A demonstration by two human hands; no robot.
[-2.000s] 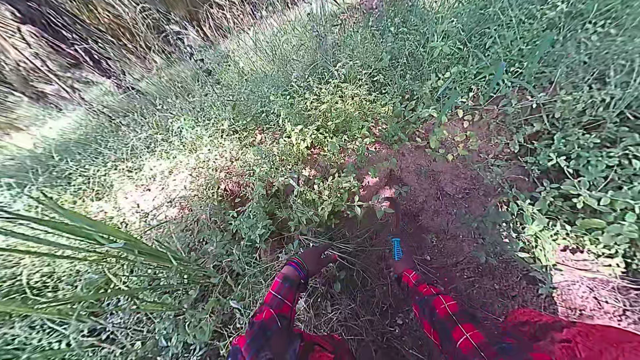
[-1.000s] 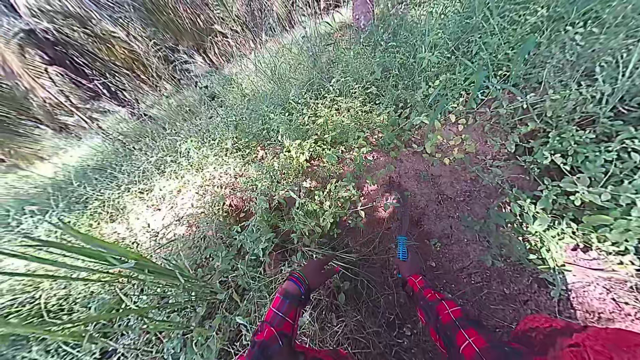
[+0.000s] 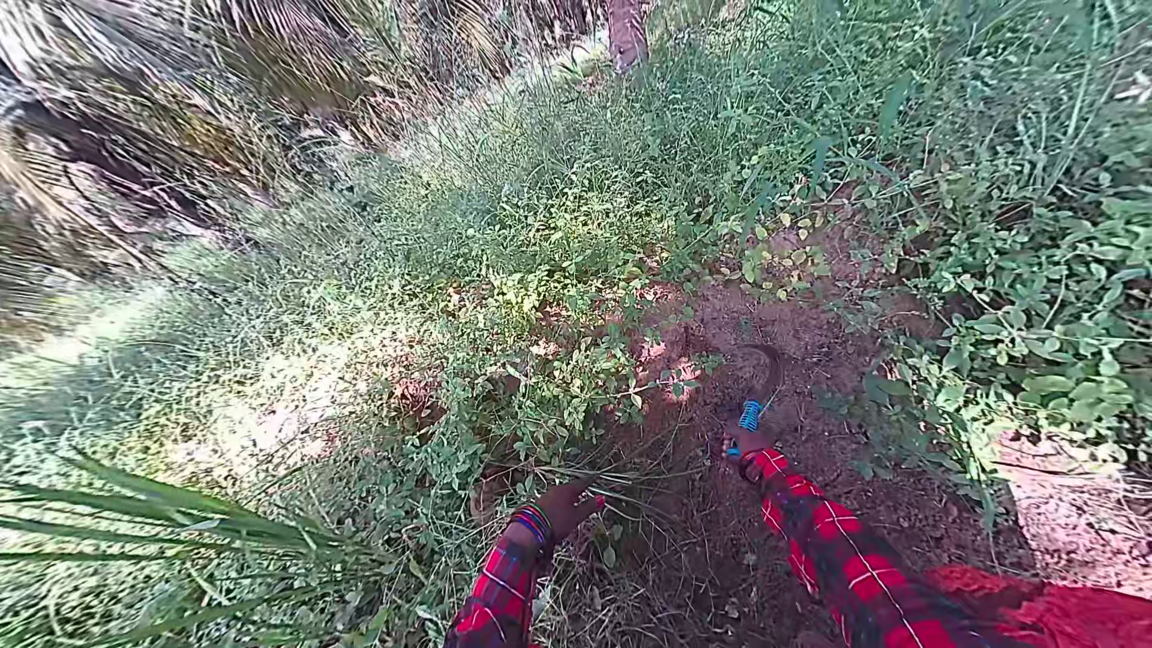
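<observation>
My right hand (image 3: 749, 440) is closed around the blue-wrapped handle of a sickle (image 3: 772, 369), whose dark curved blade lies over bare reddish soil, pointing up and bending left. My left hand (image 3: 567, 509), with colored bangles at the wrist, is low among cut or pulled grass stems (image 3: 621, 481); thin stems show at its fingers, but whether it grips them is not plain. Leafy green weeds (image 3: 558, 387) stand just beyond the left hand. Both arms wear red and black checked sleeves.
Long grass blades (image 3: 180, 522) reach in from the lower left. Dense leafy plants (image 3: 1053, 333) grow along the right. A tree trunk (image 3: 627, 36) stands at the top, and dry palm fronds (image 3: 270, 81) fill the upper left. Red cloth (image 3: 1062, 612) shows at lower right.
My right hand with the sickle has moved right, away from the left hand, and the curved blade now shows plainly. The view has tilted upward somewhat, bringing in the trunk.
</observation>
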